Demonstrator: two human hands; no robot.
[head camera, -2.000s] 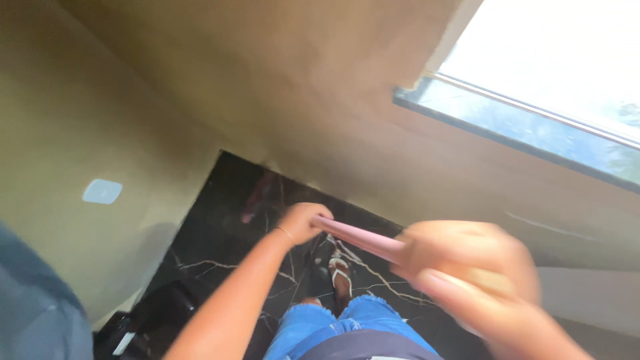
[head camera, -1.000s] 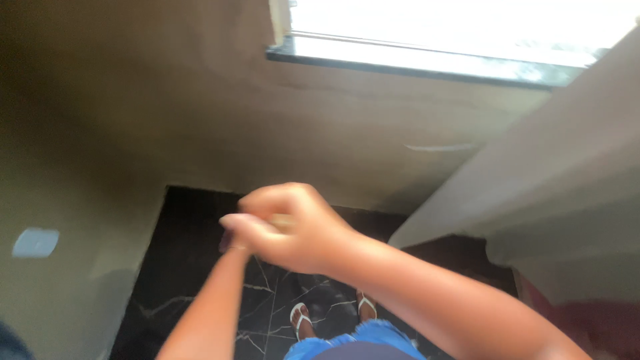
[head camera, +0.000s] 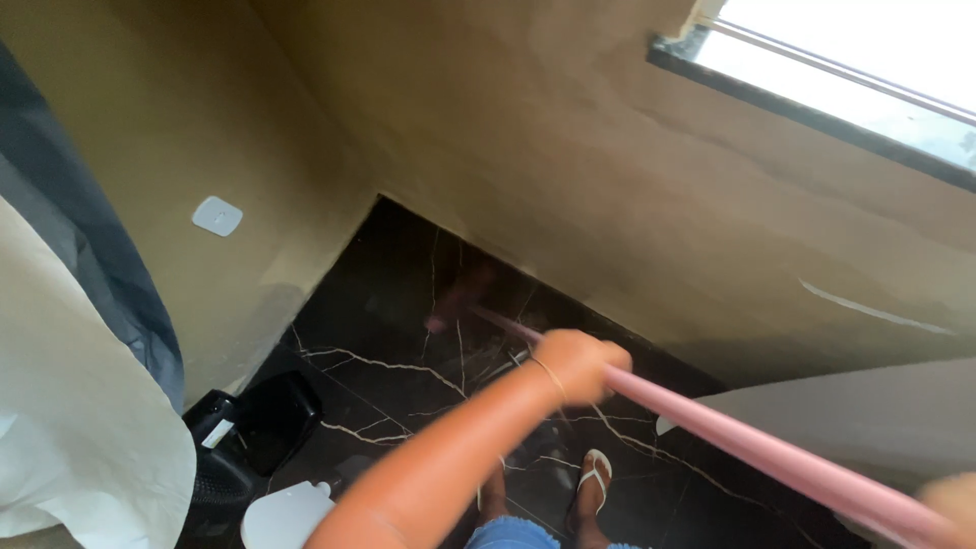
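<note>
A long pink pole (head camera: 732, 423) runs from the lower right edge down toward the dark floor. My left hand (head camera: 583, 366), with a thin band at its wrist, is closed around the pole near the middle of the view. At the far lower right edge my right hand (head camera: 949, 499) shows only in part and blurred, at the upper end of the pole; its fingers are mostly out of frame. A blurred dark pink head (head camera: 461, 297) shows at the pole's far end, on or just above the floor; its exact kind is unclear.
Black marble-patterned floor (head camera: 381, 396) meets two beige walls in a corner. At left are a black plastic bin (head camera: 282, 419), a white object (head camera: 286, 515), a wall plate (head camera: 217, 216) and hanging fabric (head camera: 76, 381). A window sill (head camera: 808, 114) is upper right, pale fabric (head camera: 839, 412) lower right.
My hands were close together one second ago and are now far apart along the pole, my right hand at the right edge. The view has swung, bringing the bin and left fabric into sight.
</note>
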